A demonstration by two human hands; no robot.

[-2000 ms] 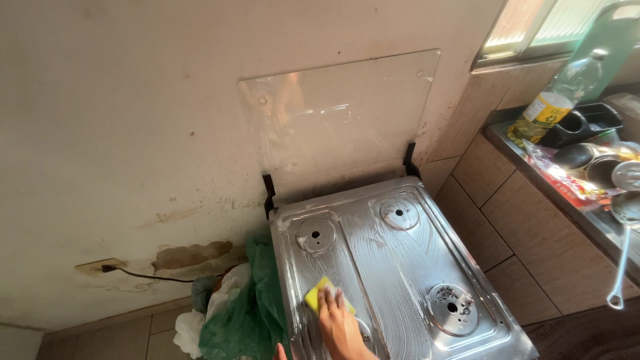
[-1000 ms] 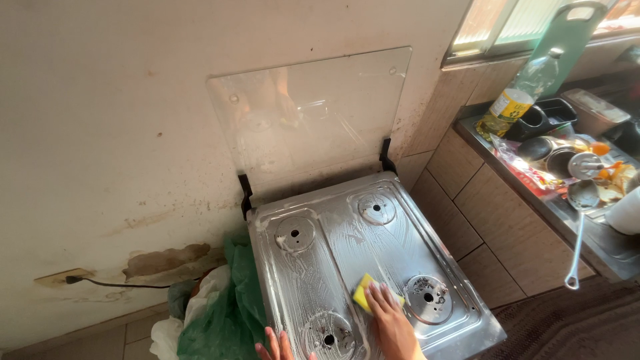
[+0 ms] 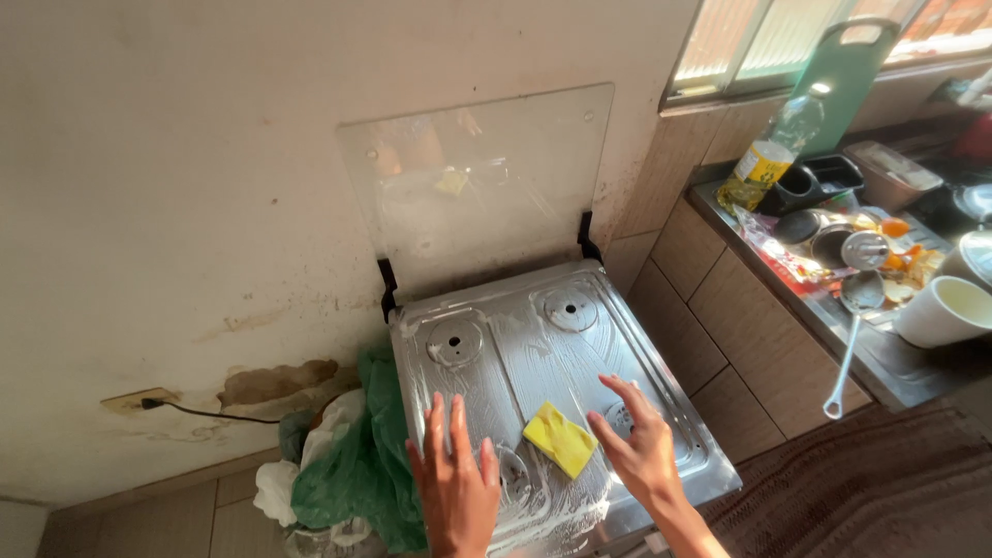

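A yellow sponge [image 3: 561,439] lies on the soapy metal top of a gas stove [image 3: 535,341], between my hands. My left hand [image 3: 457,473] is spread over the near left part of the stovetop, fingers apart and holding nothing; whether it touches the metal is unclear. To the right of the sponge is my right hand [image 3: 639,446], empty, with fingers apart, partly hiding the near right burner opening. White suds streak the surface, thickest near the front. The raised glass lid [image 3: 488,178] stands behind on black hinges and reflects the sponge.
Green and white plastic bags [image 3: 356,465] lie left of the stove, near a power cord [image 3: 209,412] plugged into the wall. At right, a counter [image 3: 806,310] holds a plastic bottle [image 3: 767,155], a white cup [image 3: 945,310], dishes and a ladle [image 3: 851,341] whose handle overhangs the edge.
My right hand has let go of the sponge, which now lies by itself on the stovetop. My left hand has come further into view over the stove's left side.
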